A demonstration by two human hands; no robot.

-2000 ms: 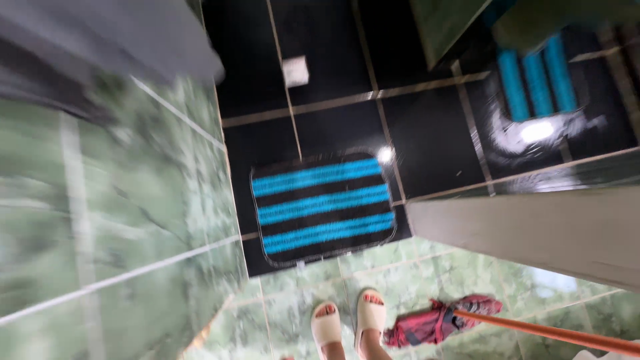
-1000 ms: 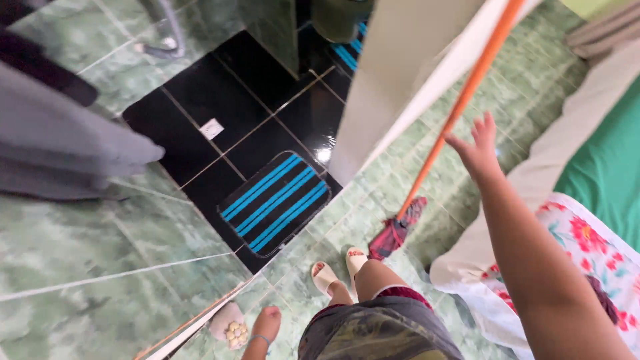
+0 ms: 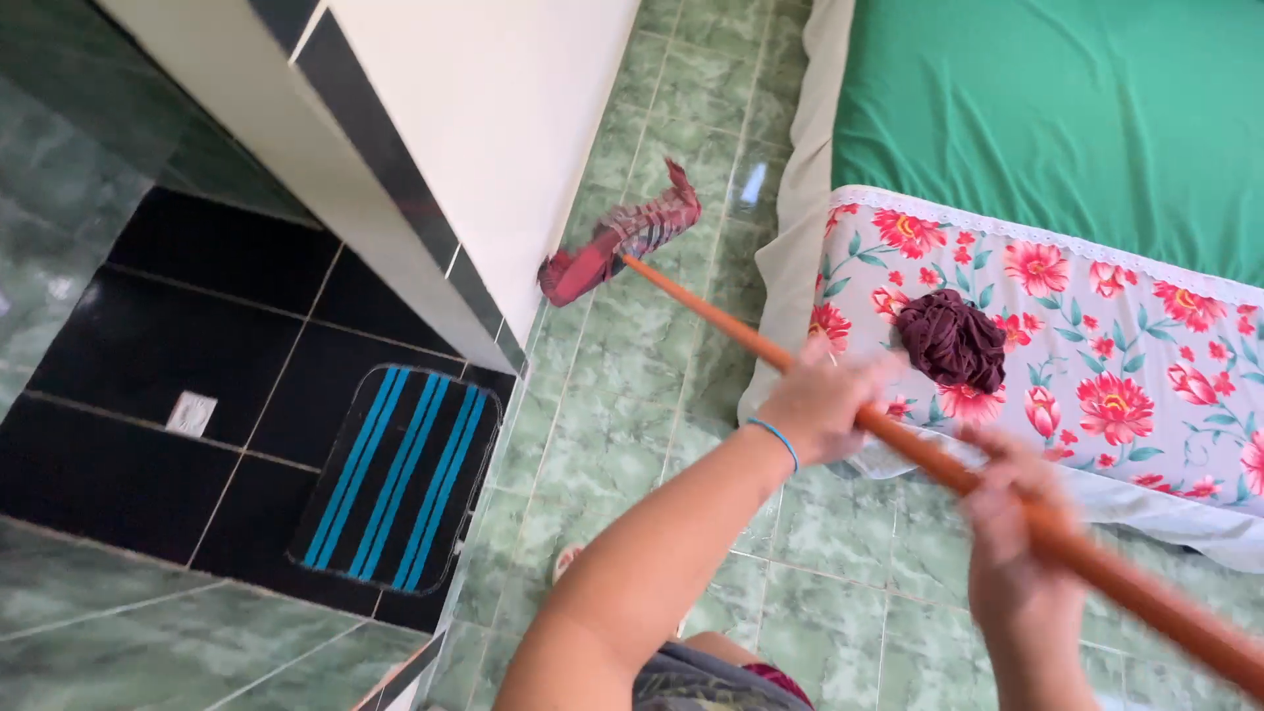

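An orange pole (image 3: 706, 311) runs from the lower right down to a red and dark checked cloth (image 3: 627, 237) at its far end, which lies on the green tiled floor beside the white wall. My left hand (image 3: 825, 400), with a thin blue band at the wrist, is closed around the middle of the pole. Nearer to me, my right hand (image 3: 1017, 513) is on the same pole; it is blurred, but its fingers appear wrapped around the shaft.
On the right stands a bed with a green sheet (image 3: 1047, 109), a floral cover (image 3: 1116, 365) and a crumpled dark maroon cloth (image 3: 951, 341). At left, beyond the wall edge, a blue-striped black mat (image 3: 400, 479) and a small white square (image 3: 192, 414) are on black tiles.
Both hands, apart from the pole one second ago, are now on it. The view has swung right towards the bed.
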